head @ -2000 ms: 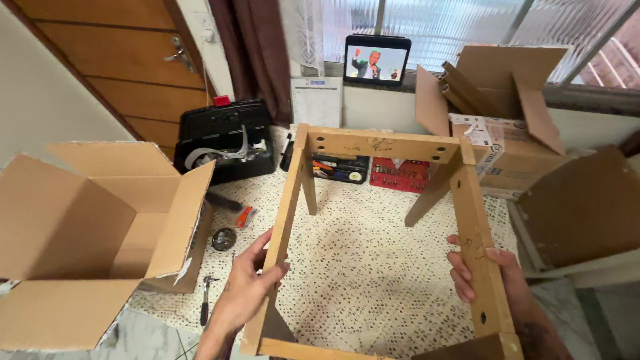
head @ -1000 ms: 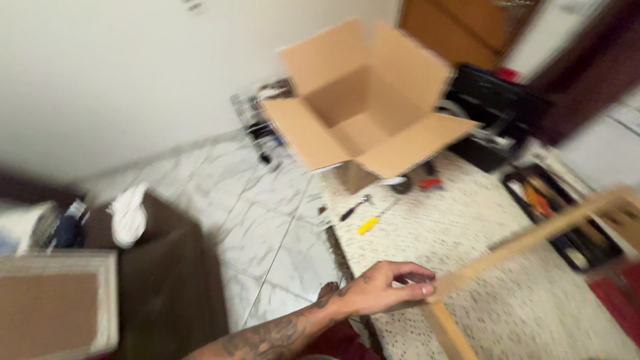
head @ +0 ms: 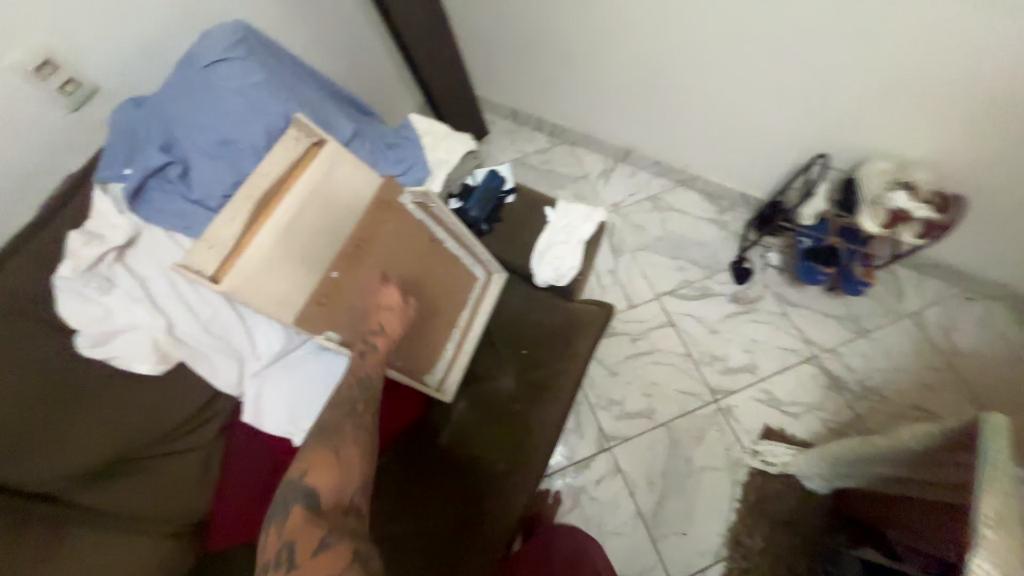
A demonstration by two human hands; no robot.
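Observation:
My left hand (head: 392,308), blurred, reaches over the brown board of a pale wooden frame or shallow box (head: 436,364); whether its fingers grip or only touch the board cannot be told. The wooden piece lies tilted on a dark brown sofa (head: 512,344), partly on a white cloth (head: 160,296) and against a blue cloth (head: 240,104). One end of it has a pale panel with a long slot. My right hand is out of view.
A white bundled cloth (head: 564,244) and a dark blue item (head: 484,200) lie past the wooden piece. Shoes (head: 832,248) stand on the marble-patterned floor (head: 664,376) by the wall. A cloth-covered edge (head: 888,452) is at the lower right. A wall socket (head: 60,80) is upper left.
The view has swung far left to the sofa. My left hand has let go of the wooden leg frame it held and is now over the board. My right hand has left view.

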